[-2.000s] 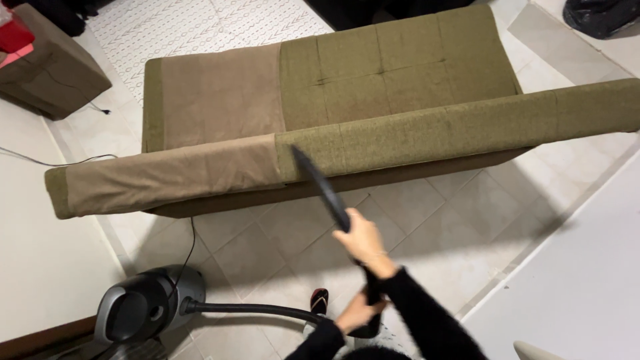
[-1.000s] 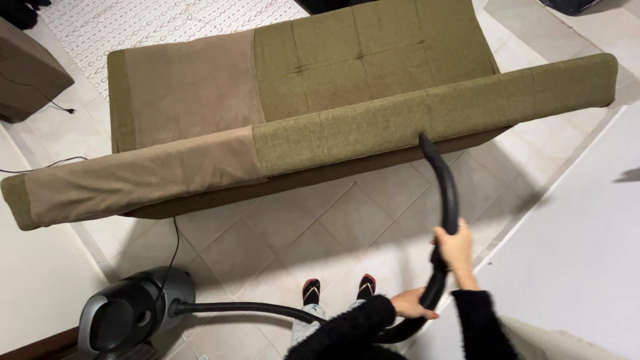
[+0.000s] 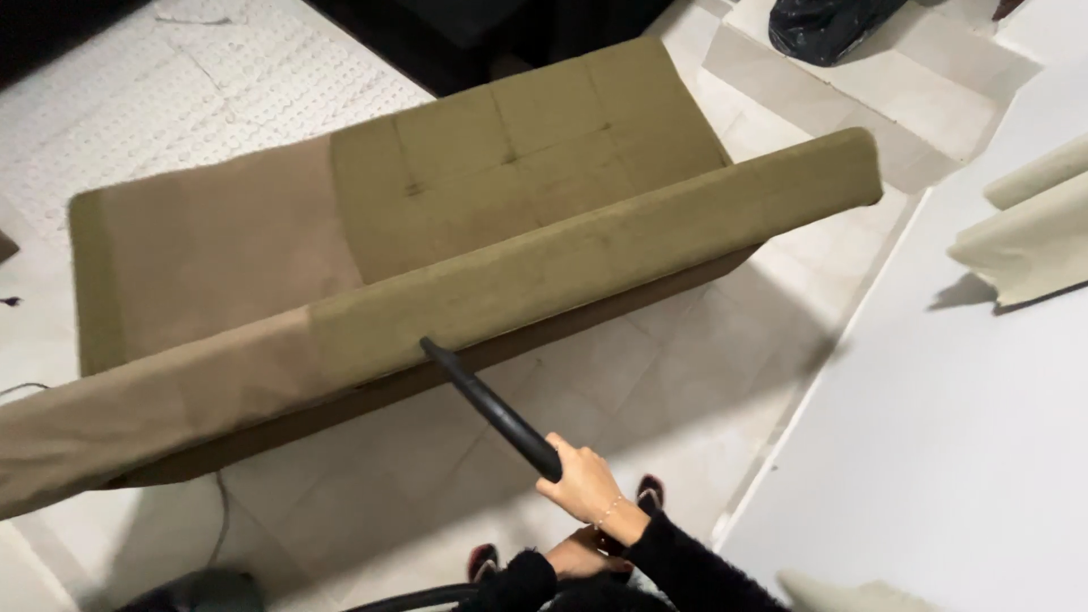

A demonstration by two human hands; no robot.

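My right hand (image 3: 585,483) is closed around the black vacuum cleaner wand (image 3: 501,416), part way along it. Low in the view, my left hand (image 3: 582,552) grips the lower end of the wand, partly hidden behind my right wrist. The wand's narrow tip meets the olive fabric backrest of the sofa (image 3: 595,246), just right of the brown cloth (image 3: 238,357) over its left part. A black hose (image 3: 416,597) runs off to the left from near my left sleeve. Only the dark top of the vacuum cleaner (image 3: 200,591) shows at the bottom edge.
Pale floor tiles (image 3: 629,382) lie between me and the sofa. A white wall (image 3: 952,408) runs along the right. A step (image 3: 816,85) with a black plastic bag (image 3: 829,30) is at the upper right. A cable (image 3: 224,510) hangs down at the left. A white textured rug (image 3: 170,102) lies beyond the sofa.
The wand's tip has moved left along the backrest from its place one second ago; two seconds ago it was near the brown cloth's edge. Both hands have kept hold. The view has shifted.
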